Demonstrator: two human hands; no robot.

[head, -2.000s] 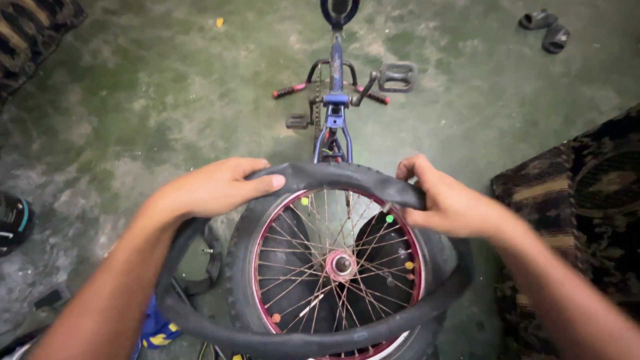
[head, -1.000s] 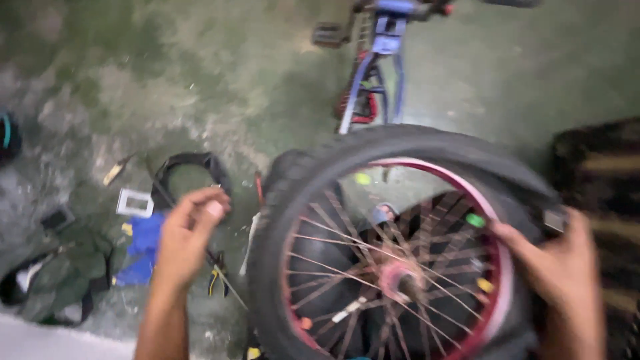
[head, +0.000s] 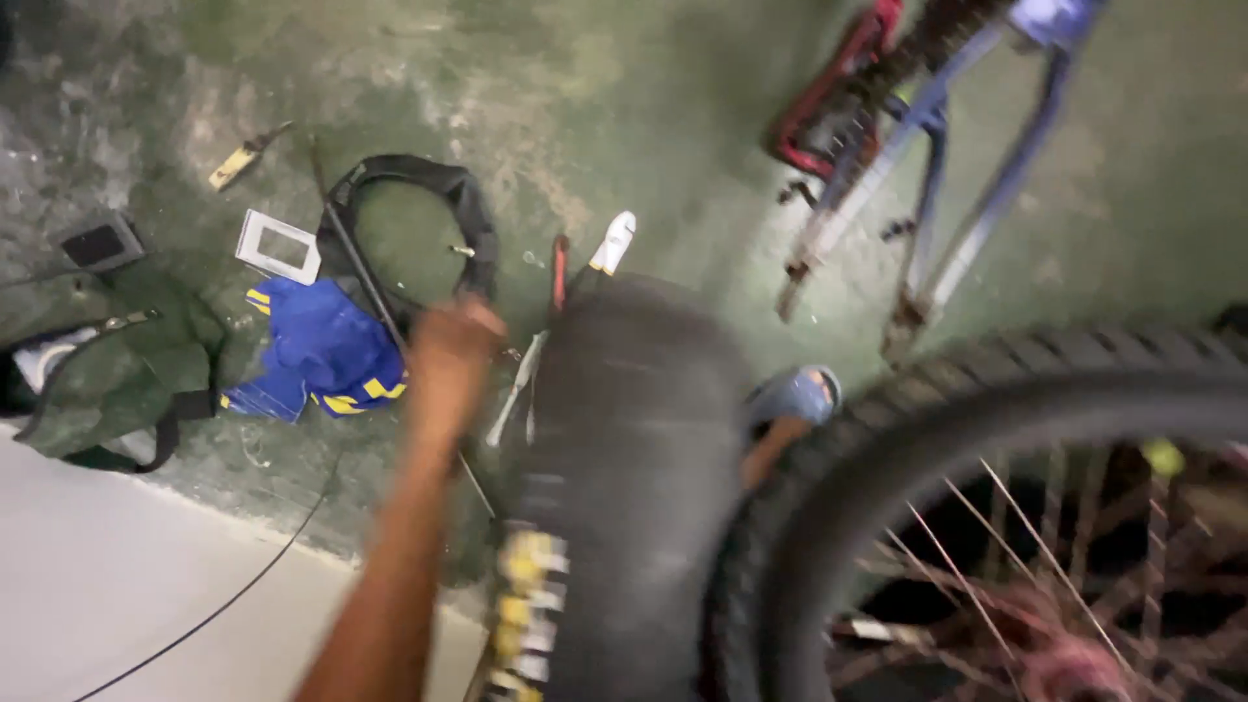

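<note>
My left hand reaches over the floor, blurred, at the lower edge of a coiled black inner tube with a brass valve. Whether its fingers hold anything cannot be made out. A long thin dark rod slants across the tube's left side towards the hand. At the lower right is the bicycle wheel, with its knobby black tire, spokes and reddish hub. My right hand is out of view. A blue cloth with yellow marks lies left of my left hand.
The blue bicycle frame lies at the upper right. On the left are a dark green bag, a white rectangular frame and a yellow-handled tool. A red-handled tool lies near my knee. A foot in a sandal shows beside the wheel.
My left hand has left the wheel and moved to the coiled tube on the floor. My right hand, on the wheel earlier, has gone out of view. The view has swung left.
</note>
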